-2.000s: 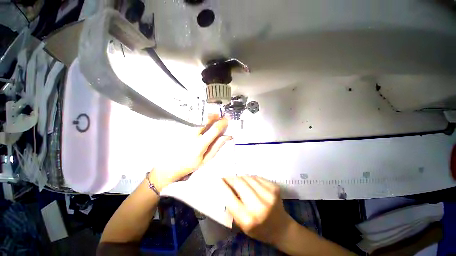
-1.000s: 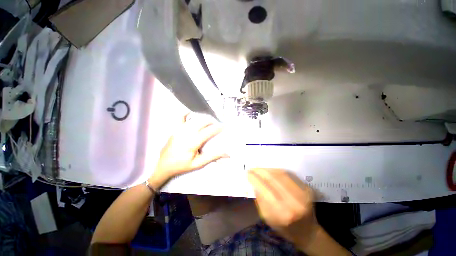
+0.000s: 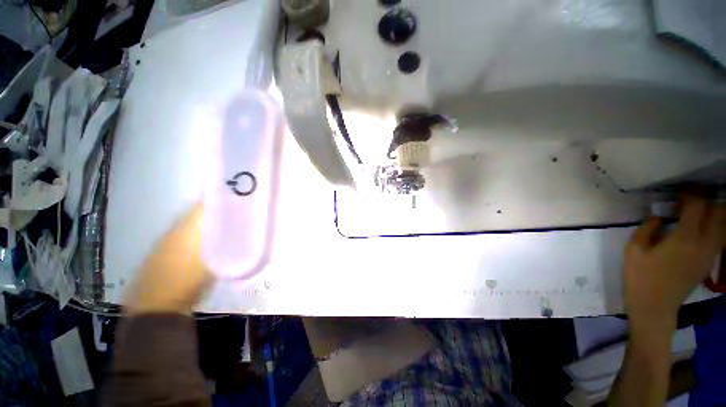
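Note:
My left hand is blurred over the table's left part, its fingertips hidden behind the pinkish-white lamp. My right hand is at the far right end of the sewing machine, fingers bent against its base; I cannot tell if they grip anything. The presser foot and needle stand in glare above the machine bed, with the ribbed cream knob just above. A taupe piece lies below the table edge, over the lap.
White scraps are heaped at the left. A red looped handle shows partly behind my right hand. Stacked white bands lie below the table at right, beside blue cloth. Ruler marks run along the front edge.
Both hands have left the needle area and the white piece: my left hand moved left behind the lamp, my right hand to the machine's far right. The lamp appears further right in view.

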